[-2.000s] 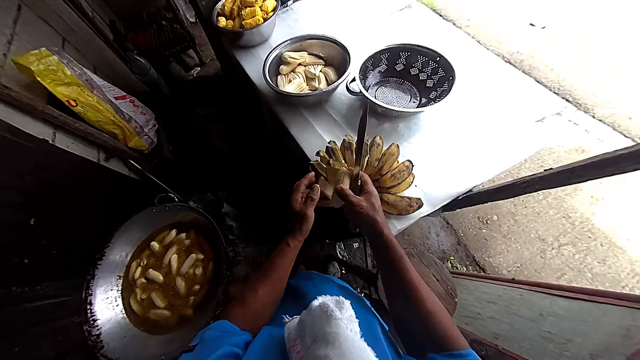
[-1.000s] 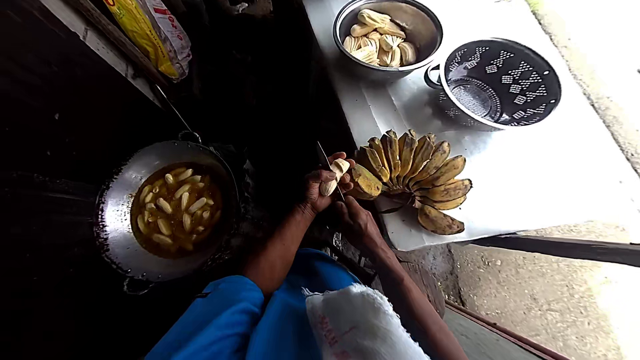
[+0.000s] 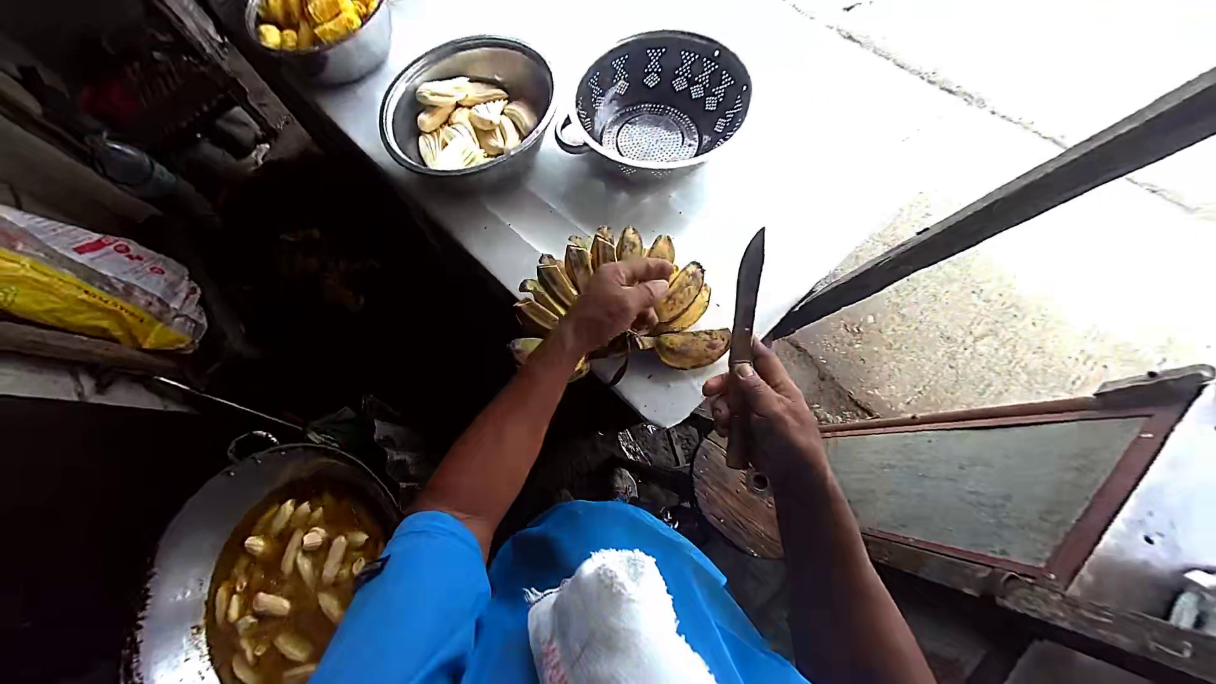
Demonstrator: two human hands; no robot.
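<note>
My left hand (image 3: 622,302) rests over the middle of a bunch of bananas (image 3: 692,349) at the table's near corner; whether its fingers grip one is not clear. My right hand (image 3: 765,404) holds a knife (image 3: 749,294) by its handle, blade pointing up and away, just right of the bunch. Peeled, slit bananas (image 3: 460,133) fill part of a metal bowl (image 3: 391,112) behind. Right of that bowl stands a dark perforated colander (image 3: 587,142). At lower left, peeled banana pieces (image 3: 271,604) lie in brownish liquid in a wide metal wok (image 3: 176,589).
A pot (image 3: 356,55) of yellow pieces stands at the table's (image 3: 503,233) far left. A yellow and white plastic bag (image 3: 104,285) lies at left. A wooden beam (image 3: 1007,209) slants along the right, above a framed panel (image 3: 988,484). A round wooden piece (image 3: 731,494) is below the table corner.
The peeled banana that my left hand held is no longer in it, and that hand has moved onto the bunch. My right hand has moved to the right with the knife. The view has shifted.
</note>
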